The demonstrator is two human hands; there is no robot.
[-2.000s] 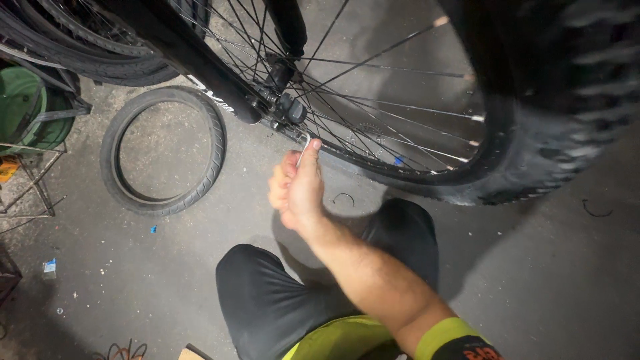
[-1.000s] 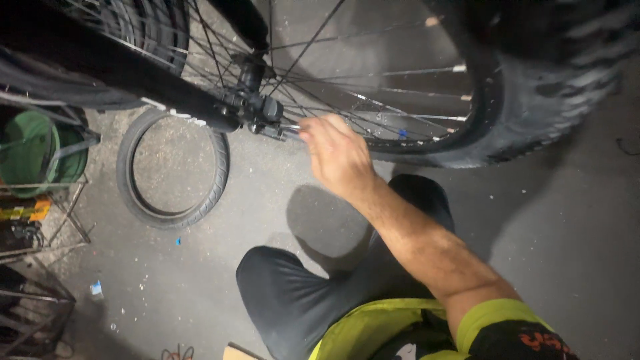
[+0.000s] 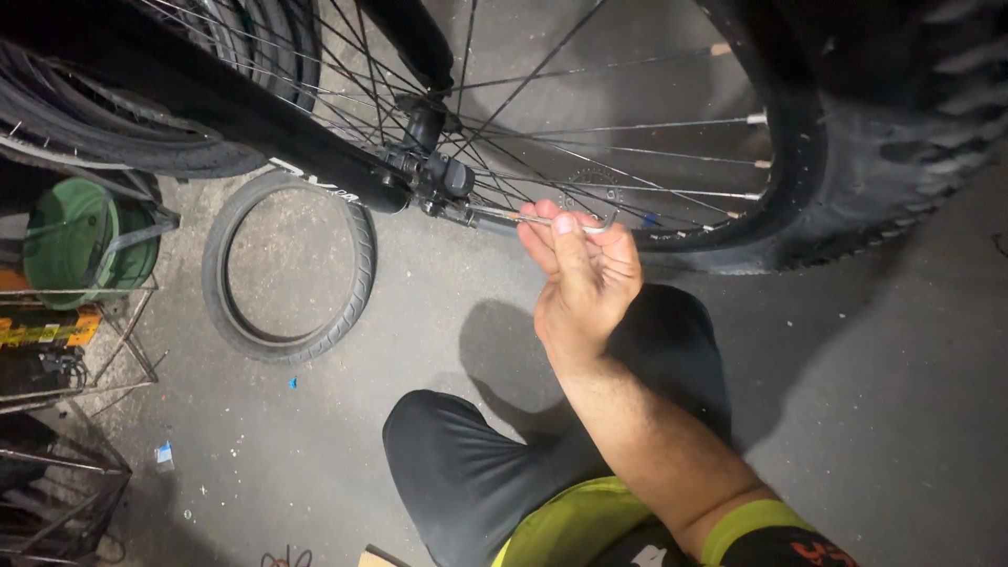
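My right hand [image 3: 587, 268] holds an L-shaped metal hex key [image 3: 543, 220] between thumb and fingers, palm side partly toward me. The long arm of the key points left to the black brake caliper [image 3: 449, 179] at the lower end of a bicycle fork leg [image 3: 268, 118]; whether its tip sits in a bolt cannot be told. The bent short end shows at the right of my fingers. Beside the caliper is the wheel hub [image 3: 425, 122], with spokes running right to the rim and the knobby tire [image 3: 874, 157]. My left hand is not in view.
A loose tire [image 3: 291, 350] lies on the grey floor. At the left stand a green bucket [image 3: 75, 244] and a metal wire rack [image 3: 130, 331], below several wheels [image 3: 181, 157]. A toothed ring [image 3: 592, 187] shows behind the spokes. My knees are below the wheel.
My right hand has changed its hold on the hex key: its back faced me a second ago, and now the palm side and the key show. The view has shifted somewhat.
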